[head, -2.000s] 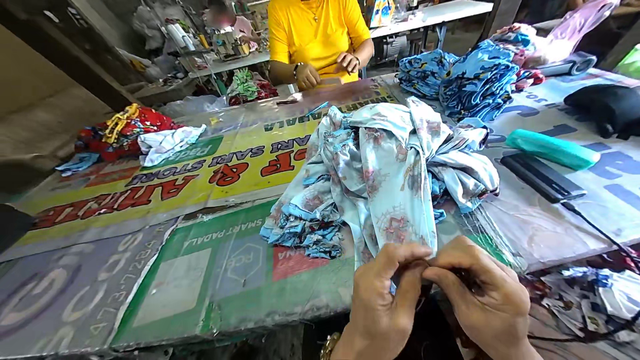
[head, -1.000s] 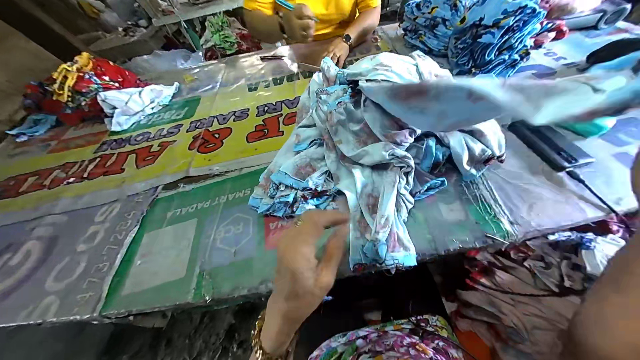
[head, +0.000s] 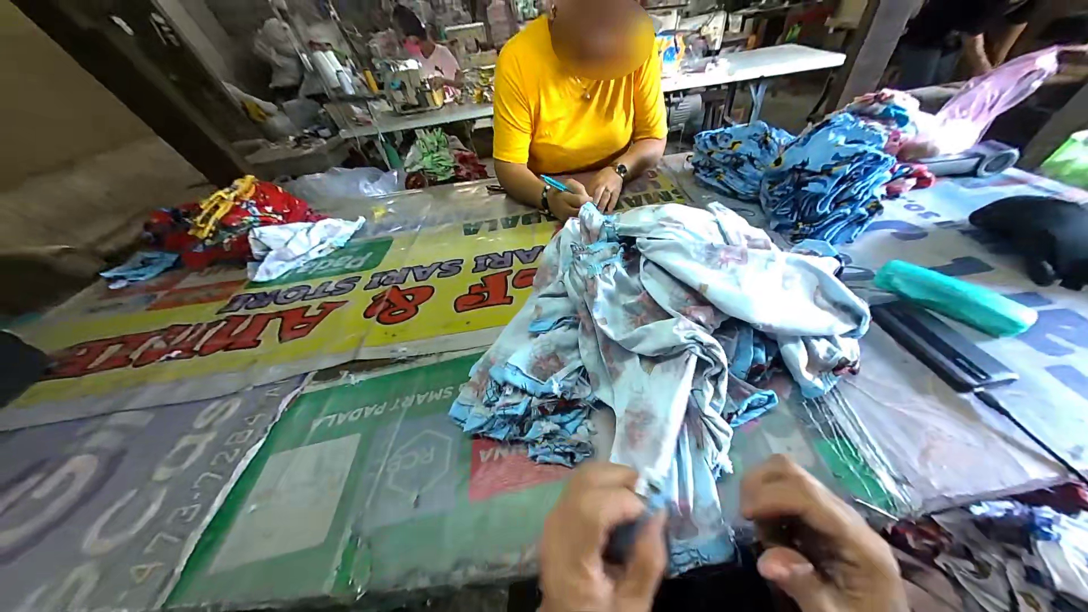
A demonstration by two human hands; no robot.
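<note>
A heap of pale floral garments with light-blue edging (head: 654,365) lies on the table in front of me. My left hand (head: 603,535) grips the near end of one pale floral piece; something small and dark shows between its fingers, too blurred to name. To the right, apart from the cloth, my right hand (head: 816,544) is blurred with its fingers curled; whether it holds anything I cannot tell.
Across the table (head: 425,501) a person in a yellow shirt (head: 586,102) holds a blue pen. Folded blue garments (head: 824,178), a green plastic roll (head: 952,297) and a dark cabled device (head: 943,344) lie right. Red cloth (head: 229,221) sits far left.
A pale piece stretched out toward the right a second ago now lies over the heap. My left hand has moved from beside the heap to the cloth's near end, and my right hand is back in front.
</note>
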